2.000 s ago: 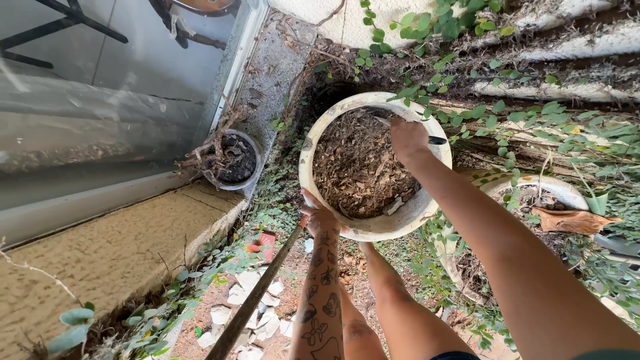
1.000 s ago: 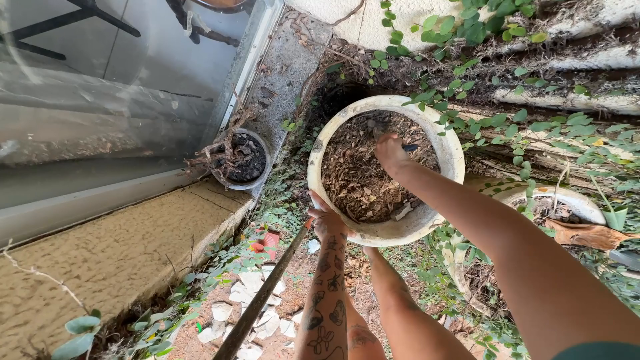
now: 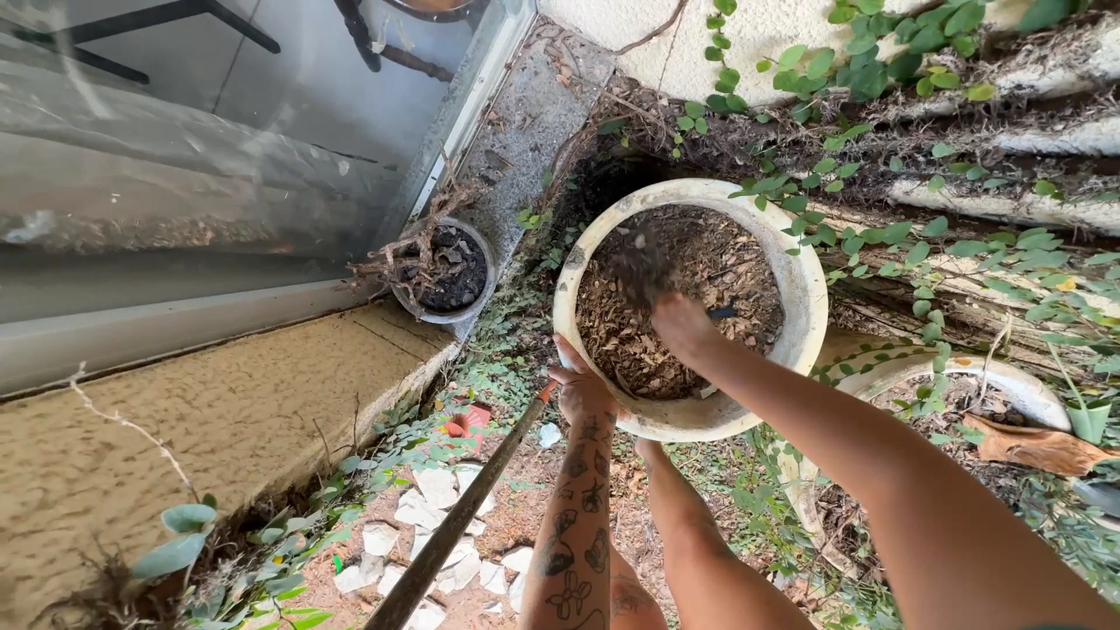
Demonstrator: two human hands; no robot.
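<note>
A large round cream planter [image 3: 807, 306] holds brown soil mixed with dry leaf litter [image 3: 744, 262]. My left hand [image 3: 584, 389] grips its lower left rim, close to the orange tip of a long pole [image 3: 477, 494]. Inside the planter, my right hand [image 3: 681, 325] is closed around a small hand tool; its dark handle end [image 3: 723, 312] shows beside the hand. The tool's working end is blurred against the soil at the upper left, so its exact shape cannot be told.
A small pot with dry stems [image 3: 472, 262] stands left on a concrete ledge beside a glass door. Another planter [image 3: 1032, 394] with a curled dry leaf is at right. Broken white pieces [image 3: 459, 564] lie below. Creeping vines [image 3: 919, 245] cover the wall at right.
My right hand has moved within the planter, from the upper right side of the soil toward its middle. The left hand stays at the rim.
</note>
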